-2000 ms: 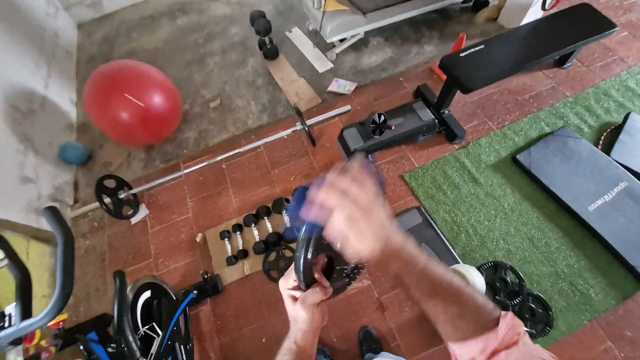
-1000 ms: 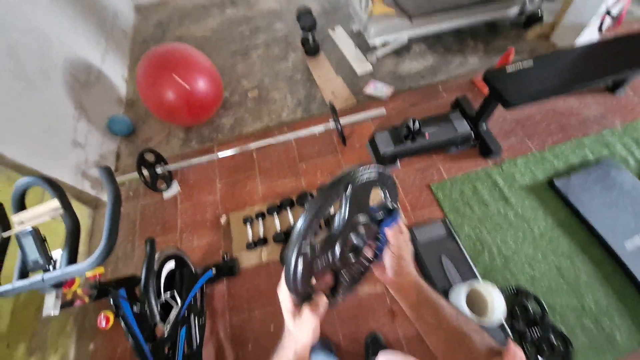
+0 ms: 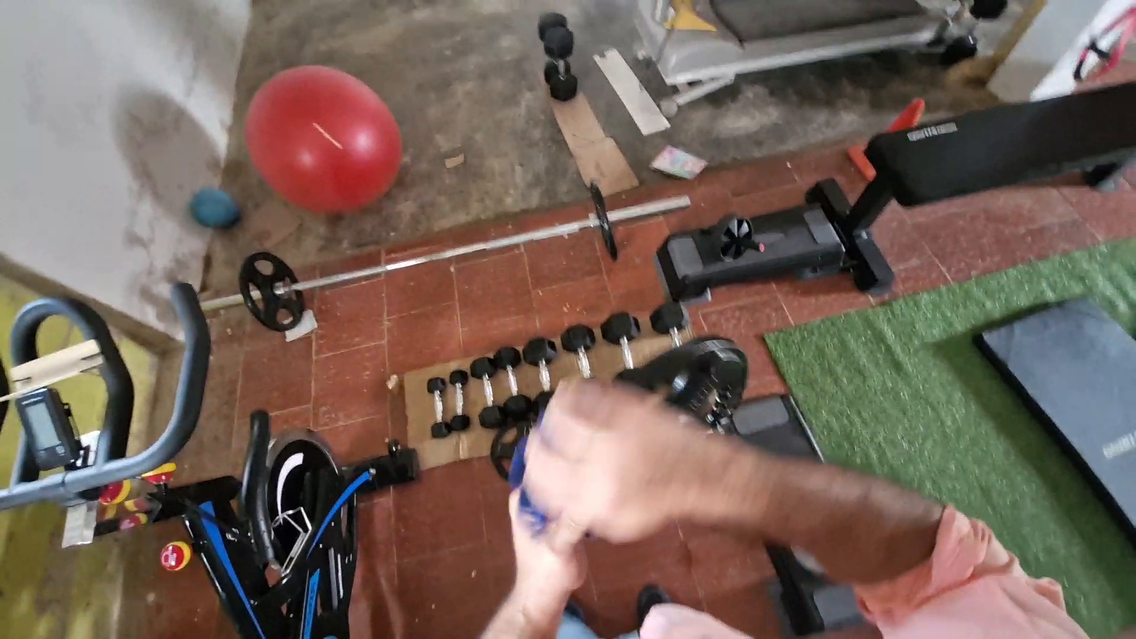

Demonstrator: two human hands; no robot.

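Observation:
Blurred by motion, my right hand (image 3: 612,461) crosses over my left hand (image 3: 546,555), holding a blue cloth (image 3: 530,515). Blue fabric shows along the fingers and between the two hands. Behind my right hand and wrist, a glossy black weight plate (image 3: 710,368) juts out to the upper right. Its near part is hidden, so my left hand's grip on its rim is covered. On a cardboard sheet (image 3: 417,390) just beyond the hands lie several black hex dumbbells (image 3: 506,382) in a row, with another black plate (image 3: 506,448) partly hidden beside them.
A barbell (image 3: 497,247) with small plates lies across the tiles. An exercise bike (image 3: 302,532) stands at lower left, a red exercise ball (image 3: 324,138) farther back. At right are a black bench (image 3: 1003,146), a stepper-like machine base (image 3: 754,253), green turf (image 3: 852,373) and a dark mat (image 3: 1065,382).
The plate was in plain view between both hands a second ago; my right hand and forearm now cross in front of it. My right hand has moved left, over my left hand.

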